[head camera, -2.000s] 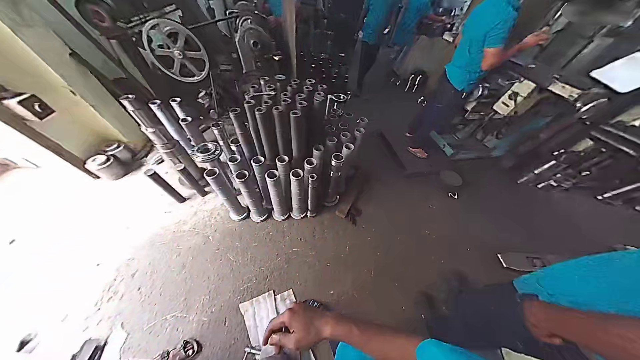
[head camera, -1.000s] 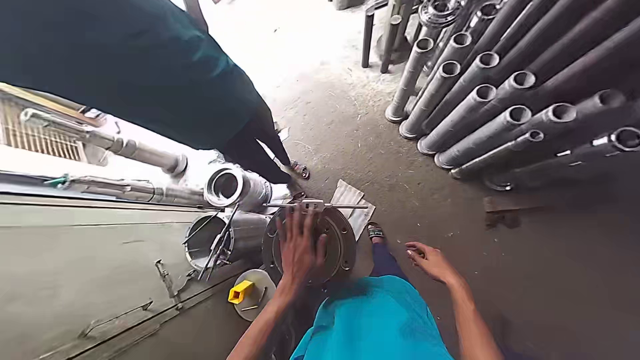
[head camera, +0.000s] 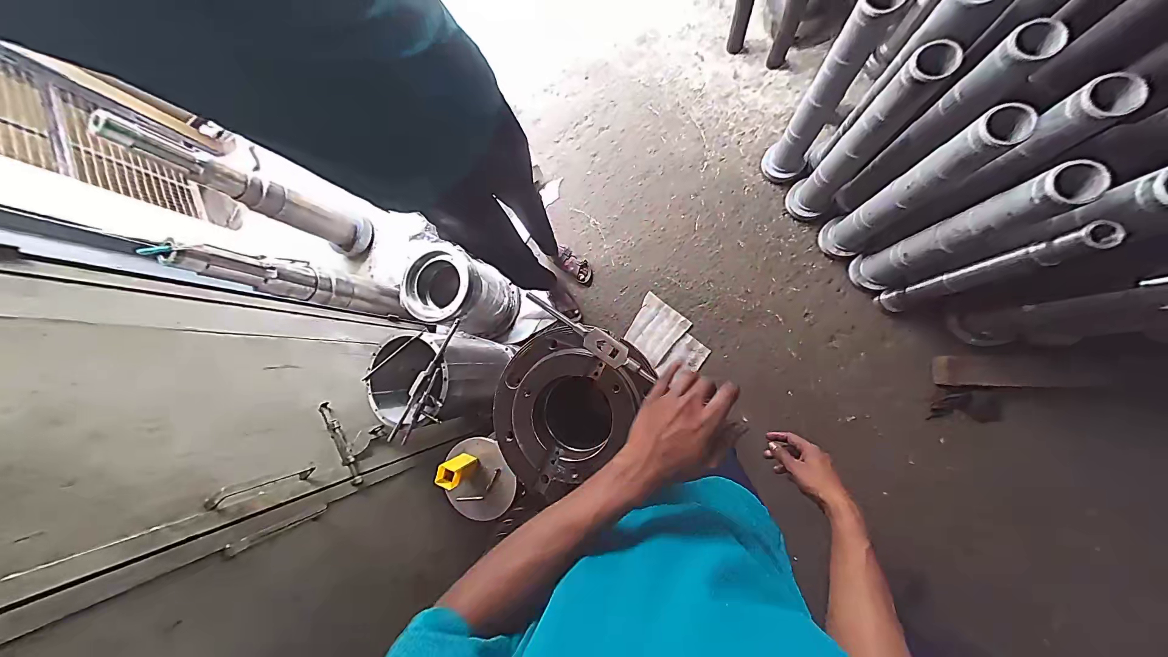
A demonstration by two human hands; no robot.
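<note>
A tap wrench (head camera: 606,349) with long bar handles lies across the upper rim of a dark round metal flange (head camera: 525,427), which has bolt holes and a wide central bore. My left hand (head camera: 684,420) is over the flange's right edge, its bent fingers at the wrench's near handle end; whether they grip it is hidden. To the right, away from the flange, my right hand (head camera: 803,464) hangs with partly curled fingers and no object plainly visible in it. Left of the flange, a yellow square-holed piece (head camera: 456,471) rests on a round metal disc (head camera: 488,502) beside small pins.
Thin rods lie across the mouth of a hollow metal cylinder (head camera: 388,367), beside a thick machined ring (head camera: 465,297). Long shafts (head camera: 301,214) lie upper left. Another person (head camera: 365,119) stands close ahead. Steel pipes (head camera: 985,137) stand upper right; a ridged pale sheet (head camera: 659,330) lies on the floor.
The view has swung strongly since the earliest frame. Since one second ago, my left hand has moved off the wrench's middle to its near end, uncovering the bore; the wrench has turned to a slant.
</note>
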